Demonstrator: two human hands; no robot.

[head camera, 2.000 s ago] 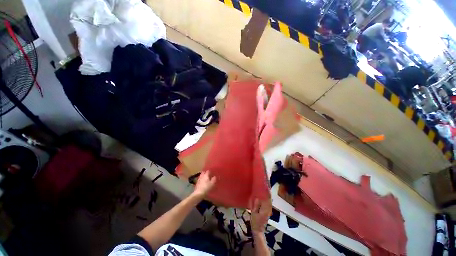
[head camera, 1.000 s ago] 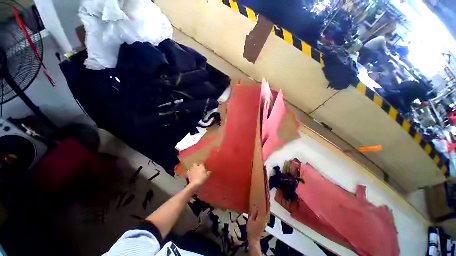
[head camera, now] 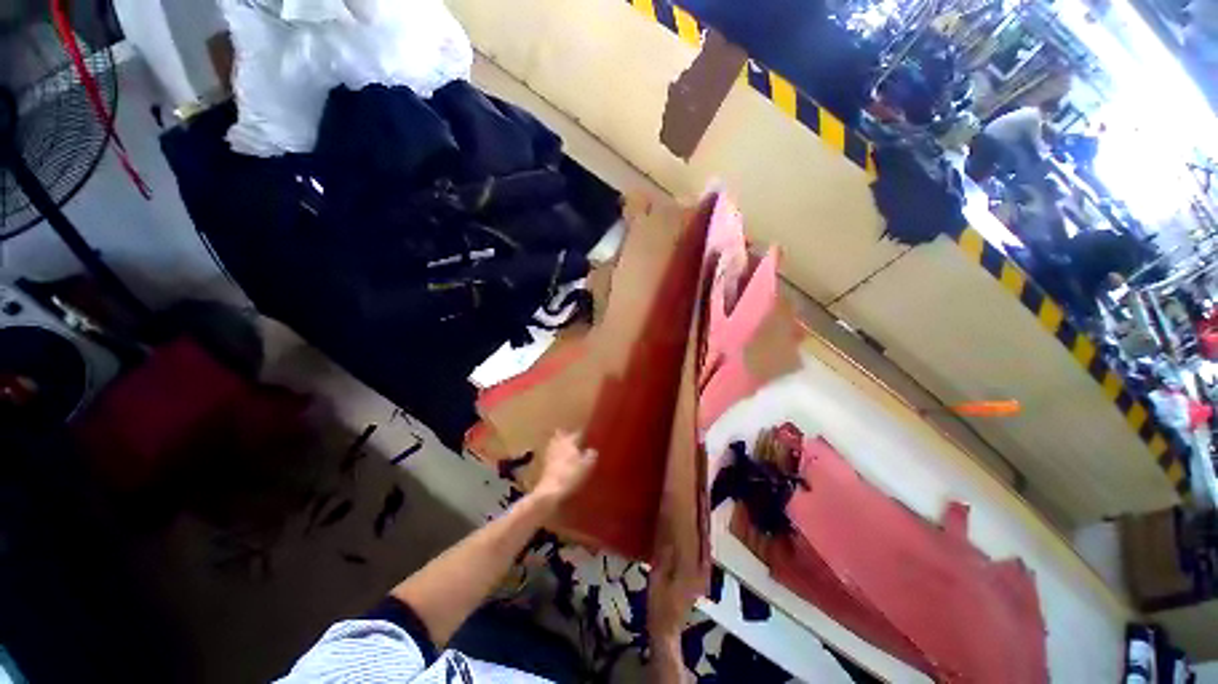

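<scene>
A bundle of large red-and-brown card patterns stands partly fanned open over the near end of the white shelf. My left hand is on the brown face of a card on the left side; its fingertips are hard to make out. My right hand grips the lower edge of the upright cards, partly cut off by the picture's bottom. A second bundle of red patterns lies flat on the shelf to the right, with a black cloth tie at its near end.
Dark cloth is heaped at the upper left beside white plastic bags. A black fan stands far left. Dark offcuts litter the floor. A wall with yellow-black tape runs behind the white shelf. An orange piece lies beyond.
A card's red face has swung over towards the upright cards, showing more brown card on the left. My left hand has moved slightly right. The flat red bundle has not visibly been moved.
</scene>
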